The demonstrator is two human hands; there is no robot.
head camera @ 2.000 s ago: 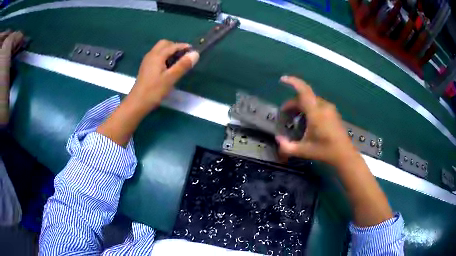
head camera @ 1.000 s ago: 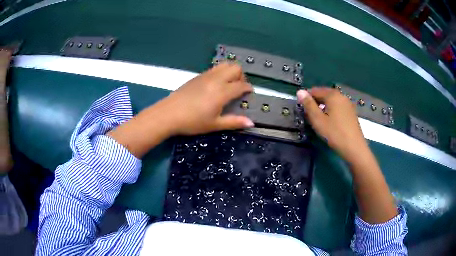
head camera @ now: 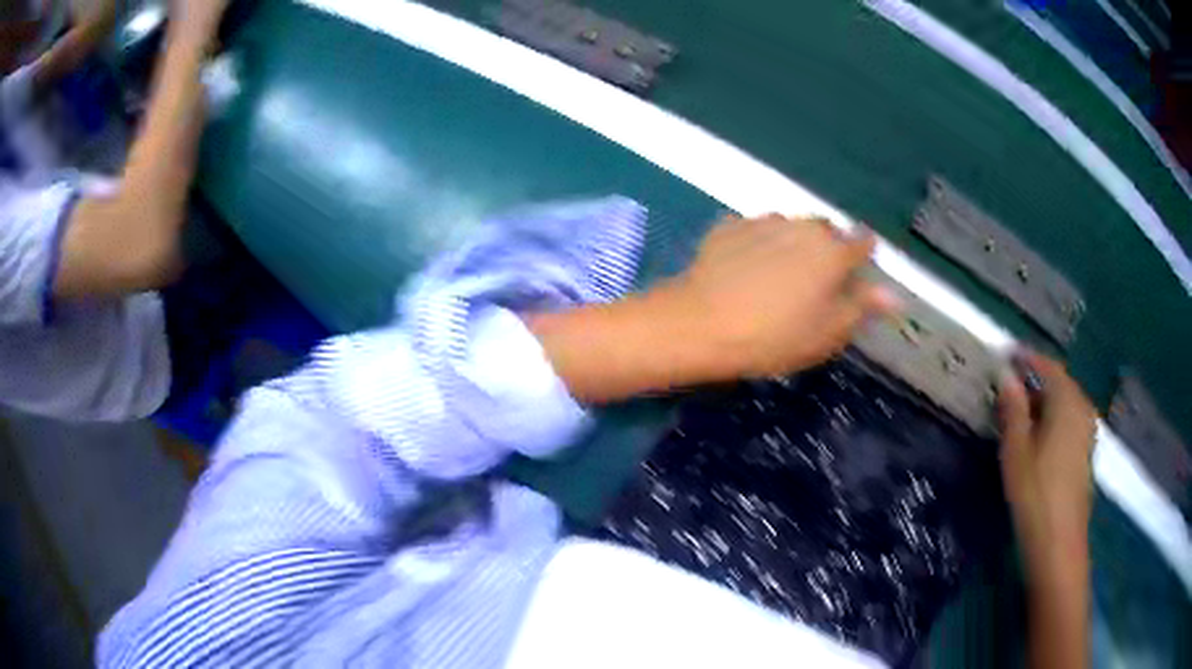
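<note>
A grey fixture plate (head camera: 926, 342) with small brass-coloured centres lies along the back edge of the black parts tray (head camera: 902, 490). The picture is blurred. My left hand (head camera: 784, 294) is on the plate's left end, its fingers over the top, covering that end. My right hand (head camera: 1052, 438) is at the plate's right end, fingers bent around a small dark spot near the corner; whether it grips anything is unclear. White glints of small loose parts streak across the tray.
Another fixture plate (head camera: 1000, 259) lies beyond the white strip (head camera: 654, 131). More lie at the upper left (head camera: 582, 39) and right edge (head camera: 1150, 429). Another person's arm (head camera: 137, 222) is at the left, by the green worktop (head camera: 366, 144).
The view has swung left, so the tray and plates appear tilted and further right. Both hands stay at the two ends of the plate by the tray. The neighbouring person shows more.
</note>
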